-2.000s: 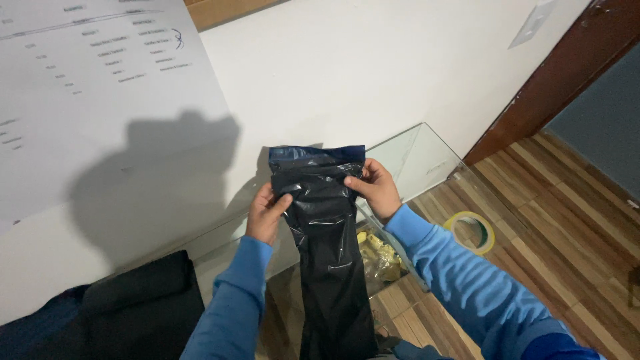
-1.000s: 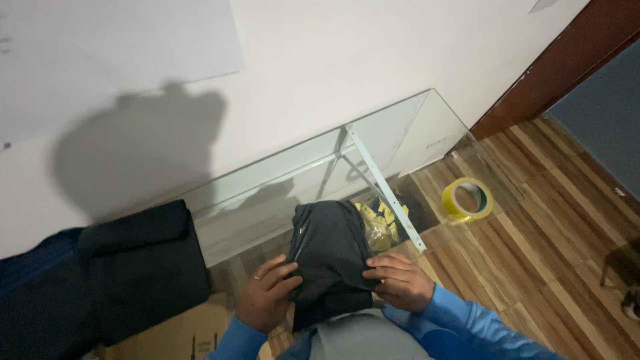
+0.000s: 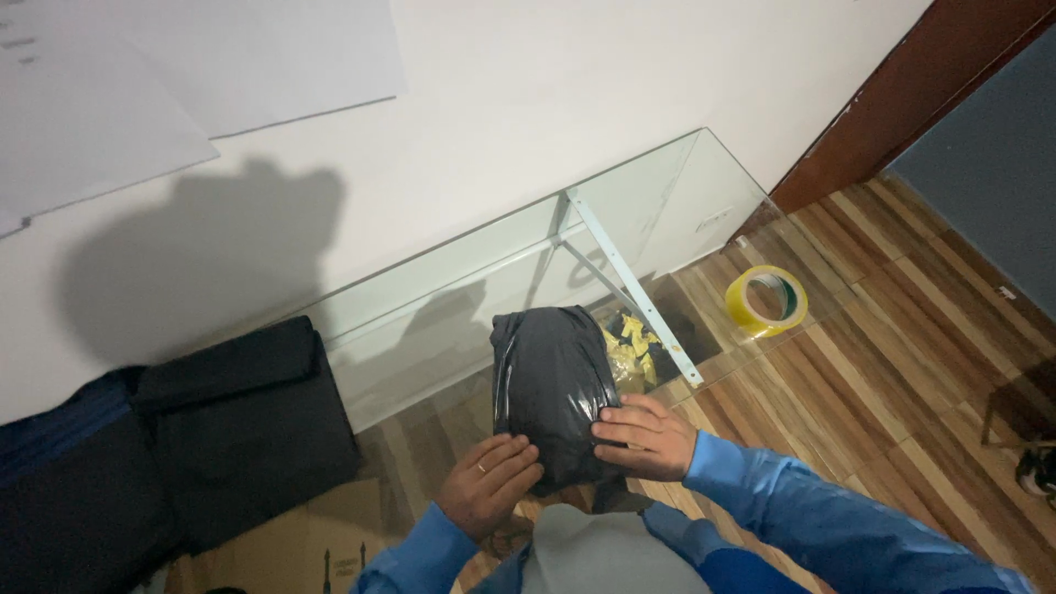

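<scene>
A bulging black plastic bag [image 3: 553, 388] lies on the glass shelf, near its front edge. My left hand [image 3: 491, 478], with a ring on one finger, rests its fingertips on the bag's lower left side. My right hand [image 3: 648, 437] lies flat along the lower right side of the same bag, fingers extended. What the bag holds is hidden. To the right on the glass is a roll of yellow adhesive tape [image 3: 742, 310].
Dark folded fabric [image 3: 247, 445] is piled at the left. A metal bracket [image 3: 631, 285] supports the glass shelf [image 3: 462, 247] against the wall. Beneath are crumpled yellow scraps [image 3: 631, 346] and a cardboard box [image 3: 330, 528]. Paper sheets [image 3: 272, 66] hang on the wall.
The black bag was held up and hanging between both hands two seconds ago; now it lies compact on the glass. My hands have come down to its lower sides.
</scene>
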